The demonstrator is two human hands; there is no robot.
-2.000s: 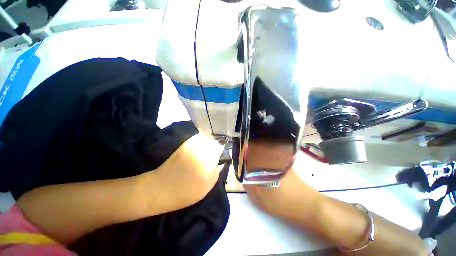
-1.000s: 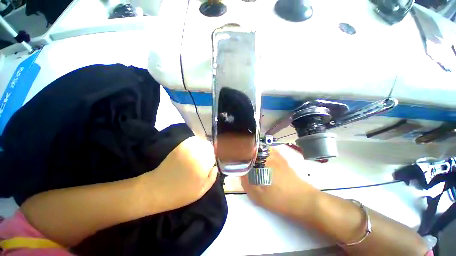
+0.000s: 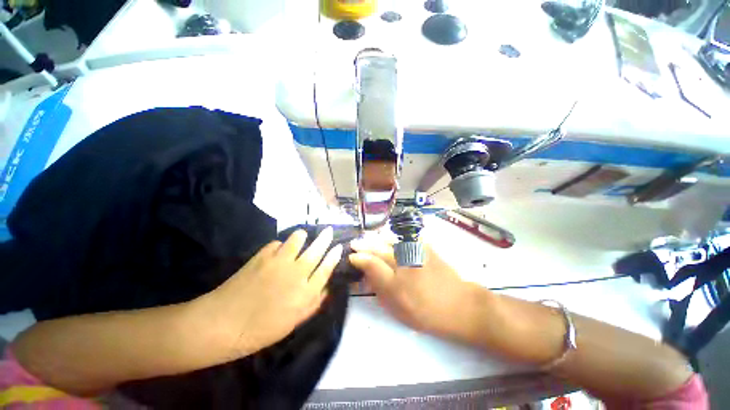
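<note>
The black garment piece (image 3: 152, 216) lies heaped on the white table left of the needle area, with an edge running to the machine's needle area. My left hand (image 3: 276, 292) lies palm down on the cloth, fingers spread, just left of the needle area. My right hand (image 3: 408, 284) is at the cloth's right edge, thumb and index fingertips close together on it; whether they pinch it is unclear. The chrome guard (image 3: 378, 144) and the small ribbed knob (image 3: 409, 253) partly cover the right fingers and the needle. The machine head (image 3: 496, 88) is white with a blue stripe.
Thread snips (image 3: 478, 227) with a red edge lie on the bed right of the needle. The tension dial (image 3: 472, 184) sticks out above them. Dark straps (image 3: 690, 332) hang at the right. A graduated ruler strip (image 3: 432, 398) runs along the front edge. A yellow object (image 3: 348, 8) stands behind the head.
My left hand has changed from a closed shape by the needle to spread fingers flat on the cloth. The view has shifted, so the snips, front ruler and yellow object now show.
</note>
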